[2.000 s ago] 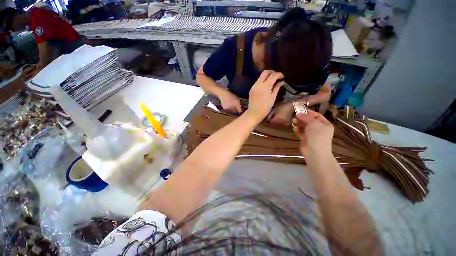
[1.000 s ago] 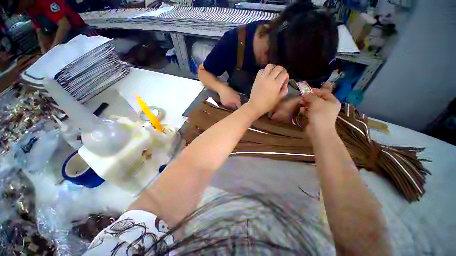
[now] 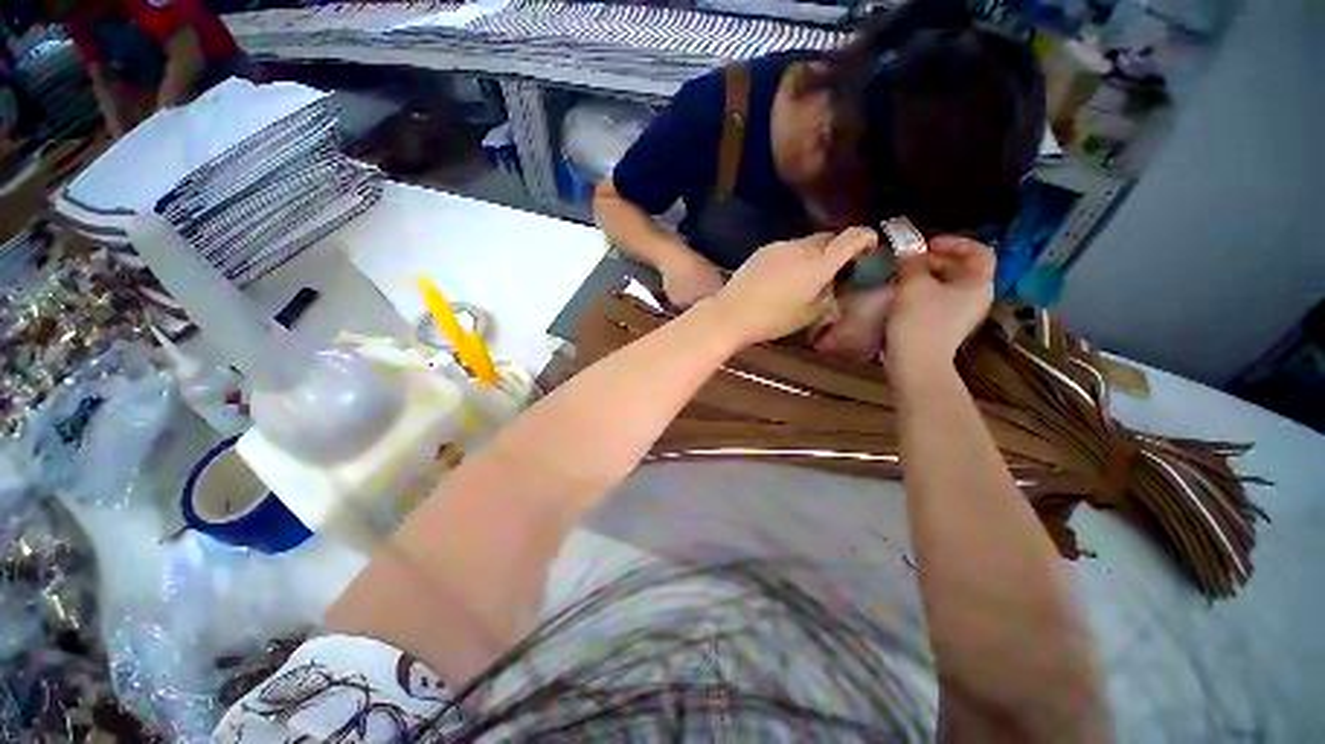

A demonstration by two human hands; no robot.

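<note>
My right hand (image 3: pixel 942 298) holds a small white label piece with reddish marks (image 3: pixel 902 237) upright between thumb and fingertips. My left hand (image 3: pixel 792 291) is just left of it, fingers bent and index fingertip pointing towards the label; whether it pinches anything is too blurred to tell. Both hands are in front of the bowed head (image 3: pixel 952 124) of a seated person with dark hair. The front of that head is hidden.
Brown straps (image 3: pixel 785 414) lie bundled under my forearms. A white bottle (image 3: pixel 327 400), yellow tool (image 3: pixel 458 332), blue tape roll (image 3: pixel 240 502) and stacked panels (image 3: pixel 269 182) are on the left. Another person in red (image 3: pixel 189 29) is at far upper left.
My hands and the label have moved up and slightly right. My left index finger now reaches out towards the label. The seated person's head has shifted right in view.
</note>
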